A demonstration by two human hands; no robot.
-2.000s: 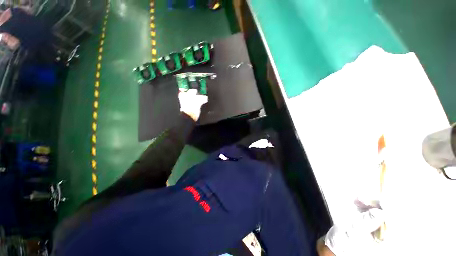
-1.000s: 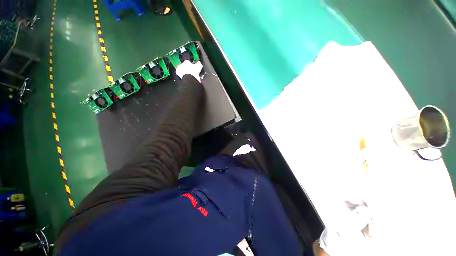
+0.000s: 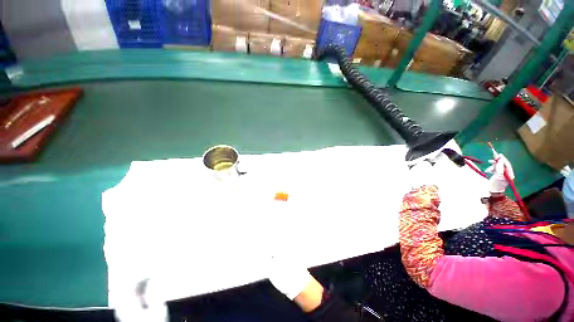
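The steel mug [image 3: 221,161], with yellowish liquid inside, stands on the white sheet [image 3: 189,220] with its handle to the right. The brush's orange bristles [image 3: 281,197] show to the right of and nearer than the mug. Its handle is lost in the glare. My right hand [image 3: 289,278], in a white glove, is at the sheet's front edge below the bristles, in line with the brush and closed on it. My left hand [image 3: 141,306] is a blurred white shape at the bottom left, cut off by the picture's edge, with a grey smudge on it. Its fingers cannot be made out.
A neighbouring worker in pink with patterned sleeves [image 3: 420,229] works at the right, with white gloves and red wires. A black extraction hose [image 3: 377,97] reaches down beside them. A reddish-brown board [image 3: 38,119] lies far left. Boxes and blue crates stand behind the green bench.
The view has swung from the black stand with its row of boards to the bench. My left hand has left the boards. The brush has shifted relative to the mug.
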